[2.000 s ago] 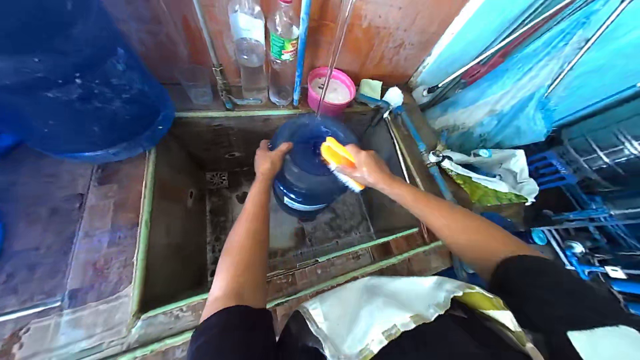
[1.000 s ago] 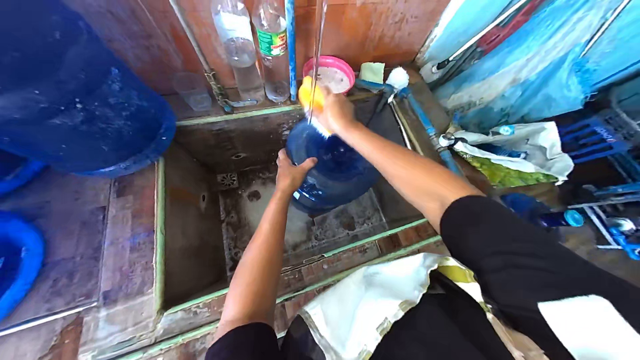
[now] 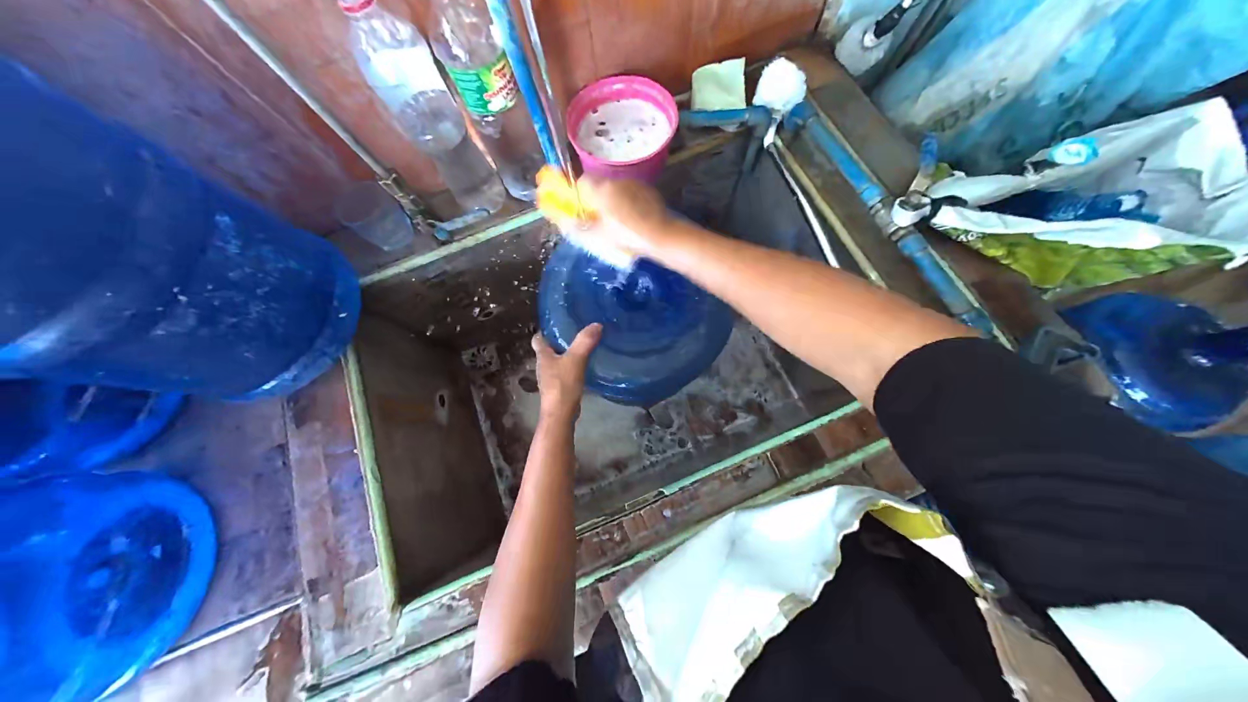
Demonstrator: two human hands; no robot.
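A translucent blue water jug (image 3: 653,336) sits in the tiled basin (image 3: 414,458), its neck facing up toward me. My left hand (image 3: 565,366) rests against the jug's left side, thumb and fingers apart. My right hand (image 3: 624,214), blurred, grips a yellow scrub brush (image 3: 564,198) with white bristles just above the jug's far side. Water droplets fly to the left of it. A thin stream of water comes down beside the blue pipe (image 3: 526,73) at the brush. Right behind my right hand stands a pink tub (image 3: 624,122) of foamy liquid.
Two plastic bottles (image 3: 419,97) and a clear cup (image 3: 375,216) stand behind the basin. A big blue barrel (image 3: 166,253) and blue basins (image 3: 97,575) are at left. Blue pipes (image 3: 858,180), a white and green sack (image 3: 1092,224) and another blue jug (image 3: 1160,361) lie at right.
Two seconds ago the brush was at the jug's right side; my right hand has since carried it to the far side. My left hand stays on the jug's left side.
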